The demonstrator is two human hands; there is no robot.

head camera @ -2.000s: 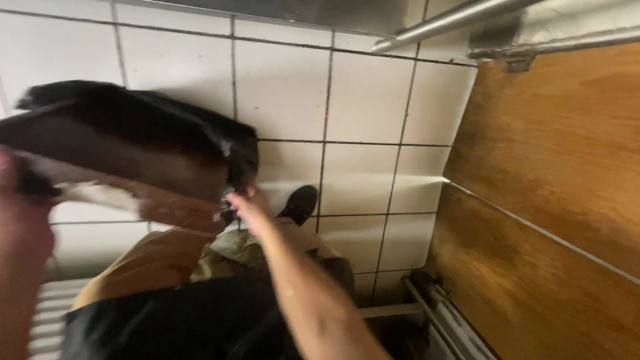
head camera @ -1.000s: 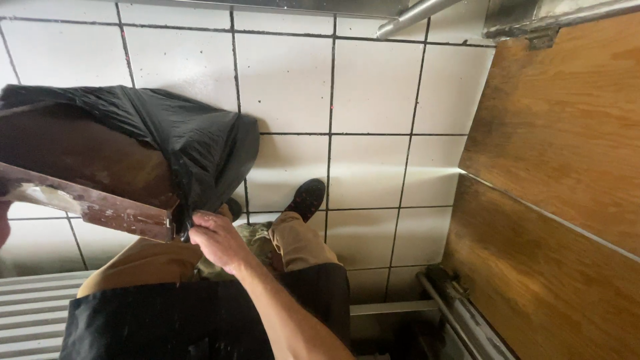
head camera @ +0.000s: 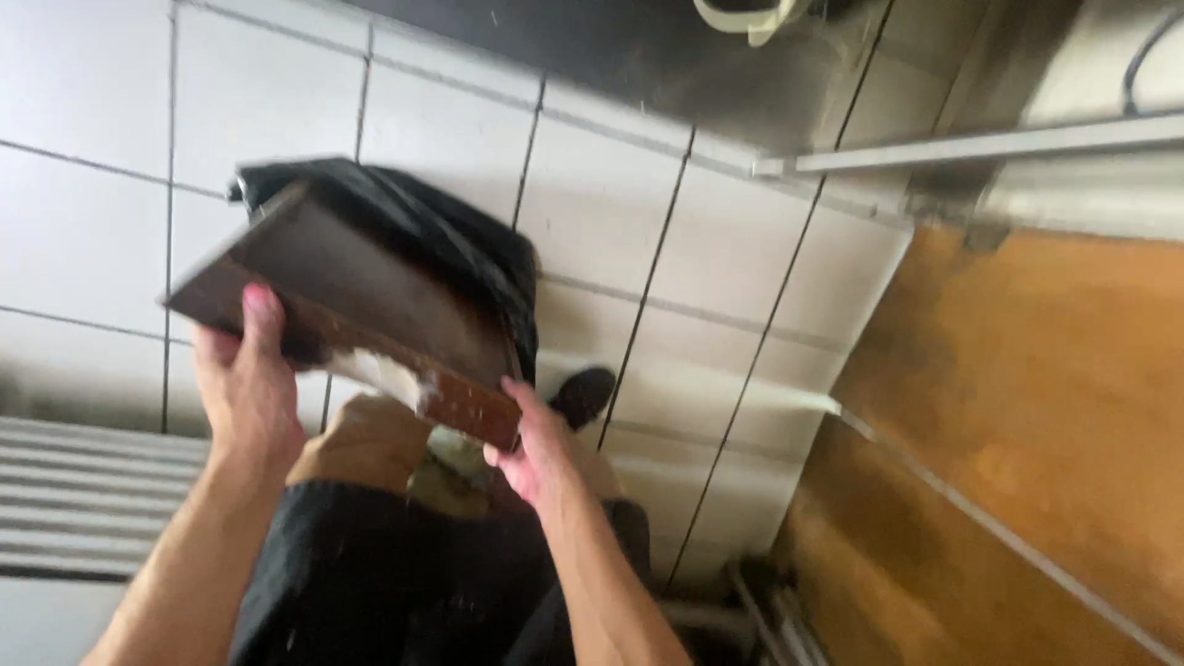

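Note:
A brown box or drawer (head camera: 388, 296), open toward me, is tilted in front of my lap, with a whitish patch on its near edge. My left hand (head camera: 245, 370) grips its left near corner, thumb on the upper side. At its right near corner, my right hand (head camera: 532, 444) holds on with the fingers around the edge. A black plastic bag (head camera: 444, 217) lies around the far and right sides of the box. The inside of the box looks dark and blurred, so its contents cannot be told.
White tiled floor (head camera: 592, 222) lies beyond the box. Wooden panels (head camera: 1036, 388) stand on the right, a metal bar (head camera: 971, 148) at the upper right. A dark surface (head camera: 573, 46) crosses the top. A ribbed light panel (head camera: 83, 490) is at the left. My dark shoe (head camera: 585, 393) is on the floor.
My left hand, mostly out of frame one second ago, now shows fully on the box's left corner. The view has shifted and tilted, so the box appears farther right.

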